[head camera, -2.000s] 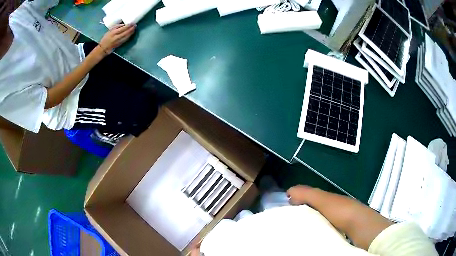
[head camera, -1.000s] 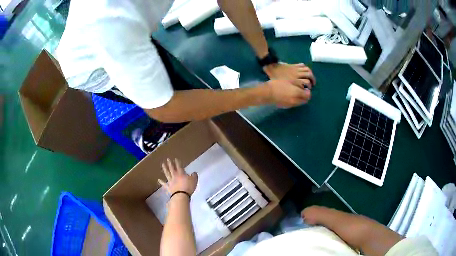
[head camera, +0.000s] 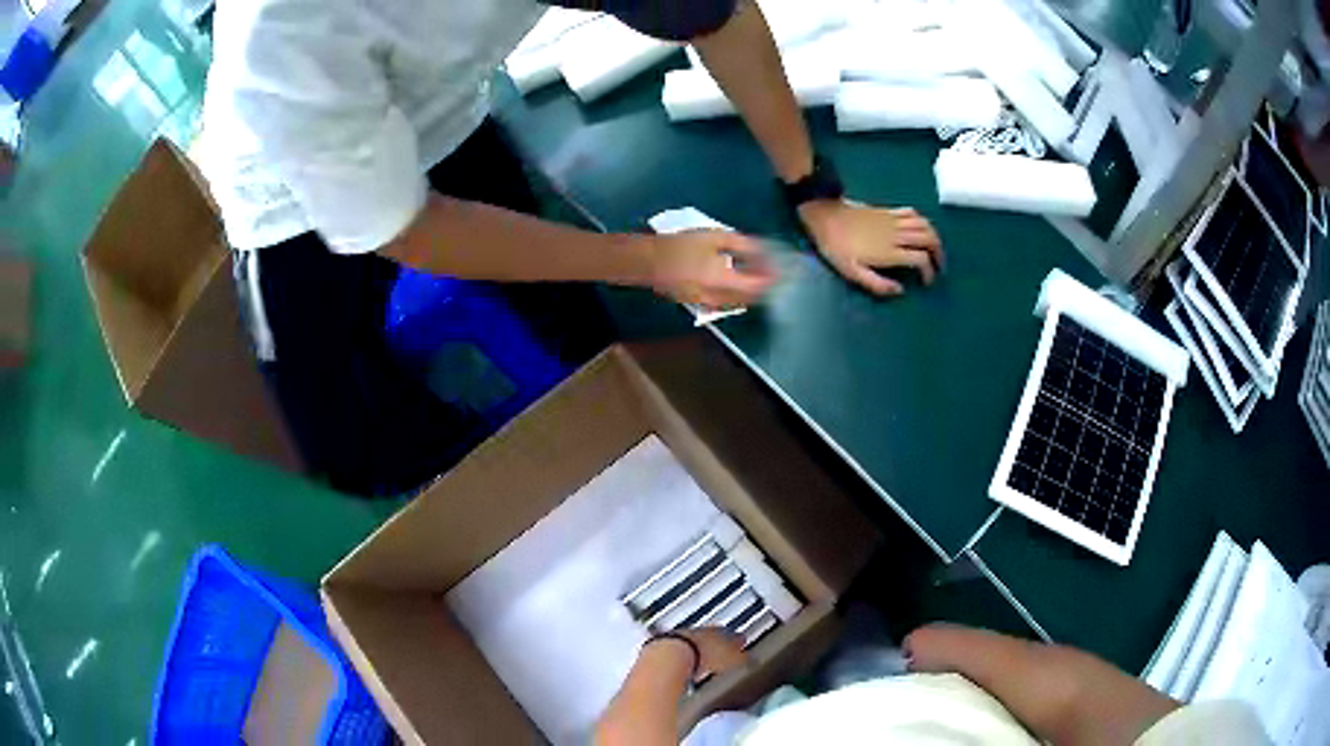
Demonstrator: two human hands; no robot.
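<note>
The open brown carton (head camera: 481, 528) stands on the floor below the bench, with a white sheet (head camera: 554, 583) inside. A row of several panels (head camera: 700, 583) stands on edge near its right side, dark and white edges up. My left hand (head camera: 715, 656), with a dark band at the wrist, is inside the carton at the near end of this row; its fingers are hidden. My right hand (head camera: 928, 644) is small and blurred beside the bench edge, and its grip cannot be made out. A solar panel (head camera: 1091, 423) with a white foam end piece (head camera: 1116, 327) lies on the bench.
Another person (head camera: 314, 131) leans over the bench (head camera: 642, 161), one hand by a white piece (head camera: 686, 222). White foam blocks (head camera: 919, 102), framed panels (head camera: 1240, 262) and a white stack (head camera: 1240, 627) are on the bench. A blue crate (head camera: 219, 627) and another carton (head camera: 153, 277) are at left.
My left hand entered the carton over the white sheet, then moved right to the panel row. The other person rose from a seat, and one hand has moved back to the white piece.
</note>
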